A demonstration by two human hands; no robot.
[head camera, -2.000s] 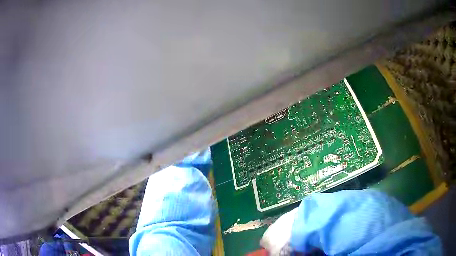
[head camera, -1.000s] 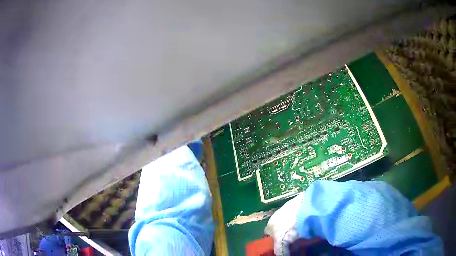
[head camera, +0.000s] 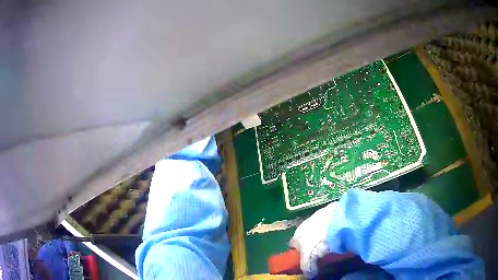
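A large green circuit board [head camera: 349, 131] with pale edges and a stepped outline lies solder side up on the worn green floor [head camera: 256, 202]. The hood covers its upper left part. My right hand [head camera: 314, 240], in a white glove, is below the board's near edge, with curled fingers over a red pad [head camera: 285, 262]; the hand looks closed on it. My left sleeve [head camera: 188, 208] reaches up beneath the hood, which hides my left hand. A small pale flat piece [head camera: 250, 121] shows at the board's left corner; what it is I cannot tell.
The grey-white hood [head camera: 136, 71] blocks the upper left. Brown egg-crate foam [head camera: 469, 76] stands at the right, more foam [head camera: 117, 208] at the lower left. Yellow tape [head camera: 472, 210] edges the floor. A person in blue [head camera: 53, 257] is at the far lower left, beside something red.
The board and floor have shifted upward in view. The pale piece at the board's left corner has come into sight. More of the red pad shows by my right hand.
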